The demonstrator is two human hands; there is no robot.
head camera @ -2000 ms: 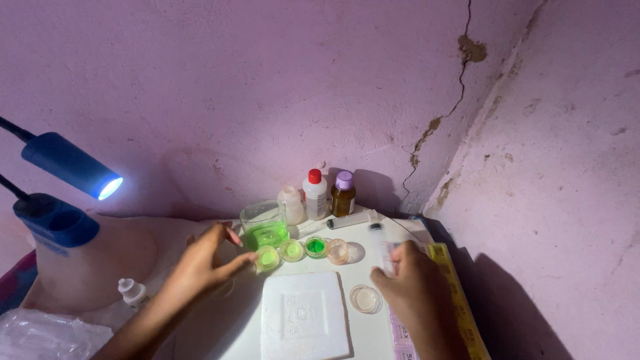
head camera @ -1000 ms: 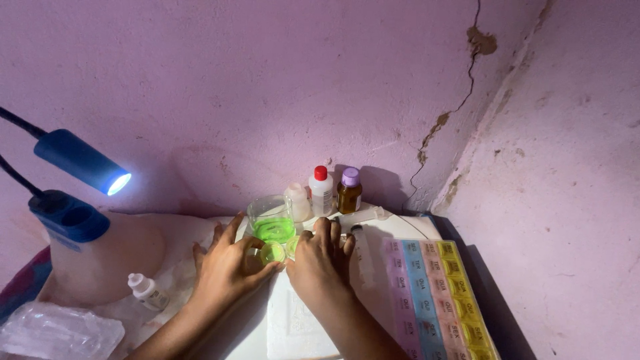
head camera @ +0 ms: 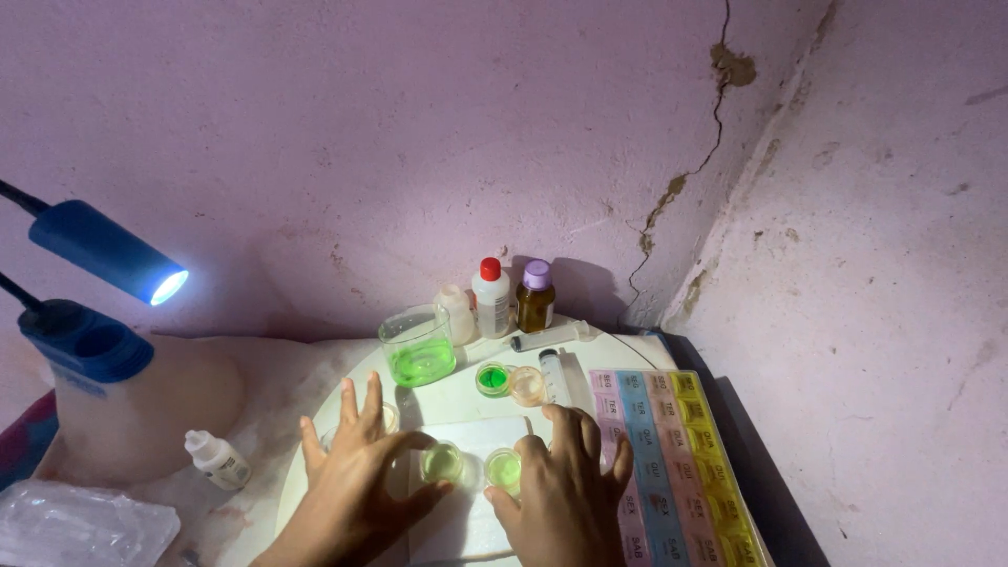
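My left hand (head camera: 366, 472) has its thumb and forefinger around a small round jar of pale green liquid (head camera: 442, 462), on a white tile-like slab (head camera: 472, 528). My right hand (head camera: 559, 488) holds a second small jar of light green liquid (head camera: 504, 469) beside it on the slab. Behind stand a jar of darker green liquid (head camera: 493, 379) and, touching it, a jar with clear or pale contents (head camera: 528, 386). A clear cup of green liquid (head camera: 422, 358) is at the back left. One plastic syringe (head camera: 554, 378) lies right of the jars, another (head camera: 551, 336) behind them.
At the back stand a red-capped bottle (head camera: 492, 303), a brown bottle with a purple cap (head camera: 536, 299) and a translucent bottle (head camera: 455, 315). A colored pill organizer (head camera: 669, 472) lies right. A dropper bottle (head camera: 218, 461), clear plastic packaging (head camera: 83, 524) and a lit blue lamp (head camera: 110, 252) are left.
Both hands have moved from beside the green cup toward me, over the white slab. The two light green jars, in the back row two seconds ago, now stand on the slab.
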